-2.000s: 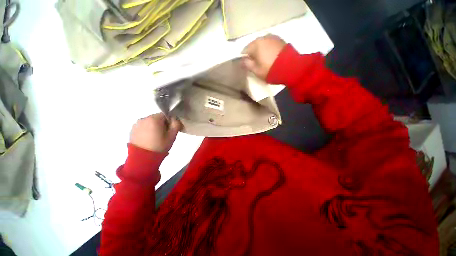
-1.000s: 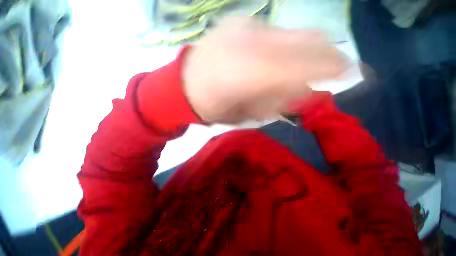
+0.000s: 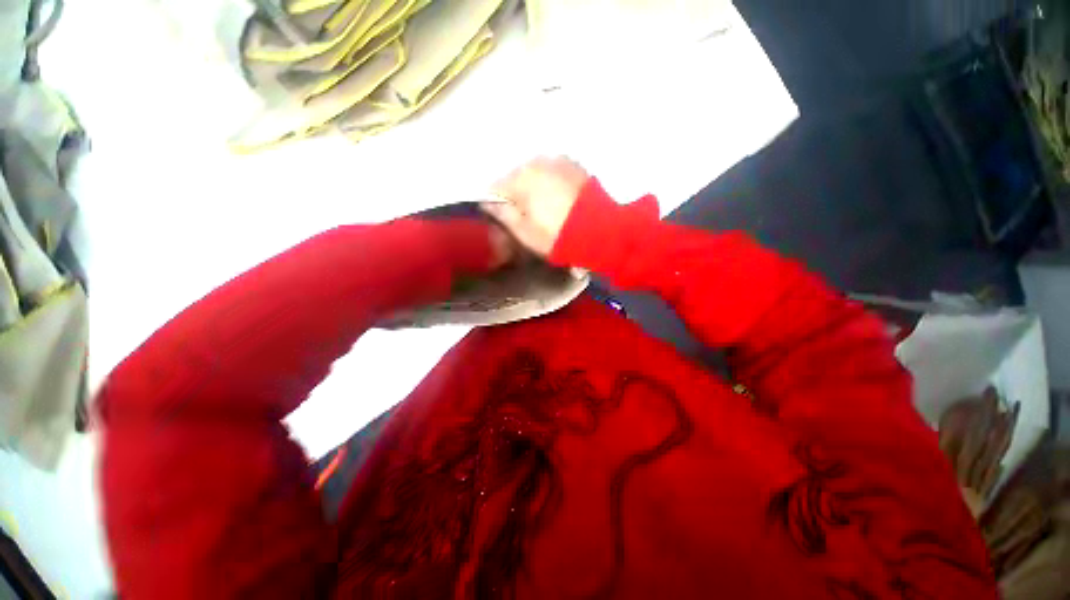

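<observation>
A beige-grey bag body (image 3: 516,302) is at the table edge against my body, mostly hidden under my left sleeve. Its curved pale rim shows below the sleeve. My right hand (image 3: 542,202) is closed on the far edge of the bag near its right end. My left hand (image 3: 502,249) is almost wholly hidden at the bag's opening, behind the sleeve cuff and beside my right hand; what its fingers do cannot be seen.
A heap of beige pieces with yellow edges (image 3: 393,70) lies beyond my hands on the white table (image 3: 657,111). More grey-beige bag pieces (image 3: 35,199) lie at the far left. A white bin (image 3: 980,352) with brown pieces stands at the right.
The bag was held open with its label showing; now it is mostly covered. My left hand has crossed over to the bag's opening beside my right hand. The flat beige piece beyond is largely gone from view.
</observation>
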